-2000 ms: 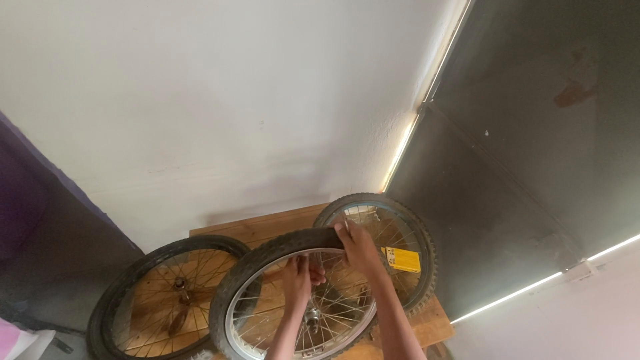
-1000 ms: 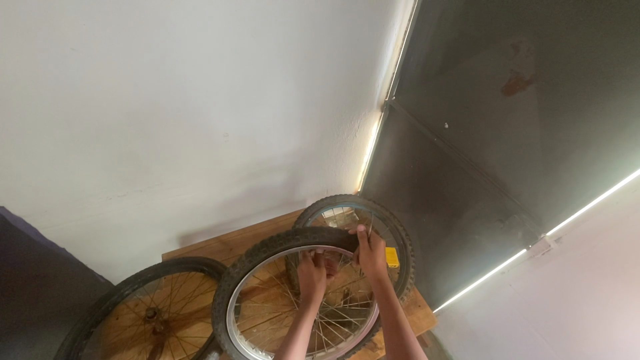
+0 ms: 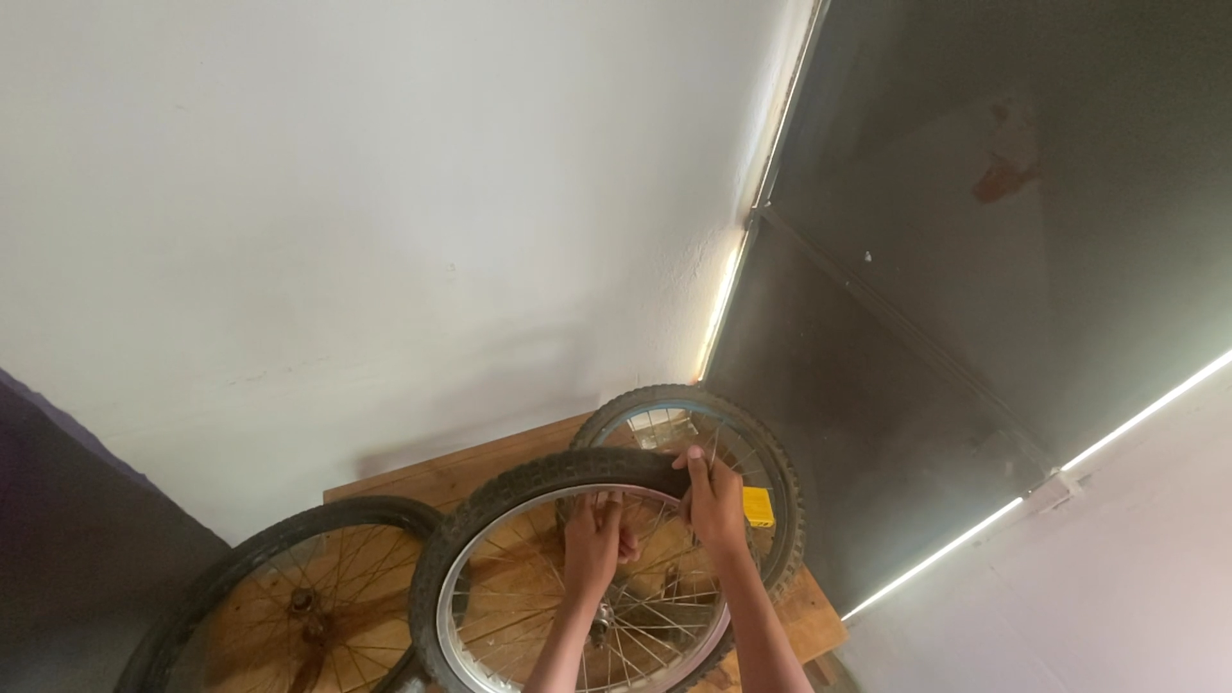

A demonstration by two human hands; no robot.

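Observation:
A bicycle wheel with a black knobby tyre (image 3: 568, 469) and a silver rim stands tilted over a wooden table. My right hand (image 3: 710, 496) grips the tyre at its upper right, fingers over the tread. My left hand (image 3: 599, 539) is at the inner side of the rim near the top, its fingers bent among the spokes; whether they hold the rim is hard to tell. The wheel's hub (image 3: 602, 621) shows just below that hand.
A second wheel (image 3: 303, 602) lies at the left on the wooden table (image 3: 452, 472). Behind on the right lies a third wheel (image 3: 784, 481), with a yellow box (image 3: 758, 507) by it. A white wall (image 3: 385, 192) and dark metal door (image 3: 924, 289) stand behind.
The right hand has shifted along the tyre, and its fingers are now folded over the tread. The left hand remains inside the rim. The view has swung somewhat to the right.

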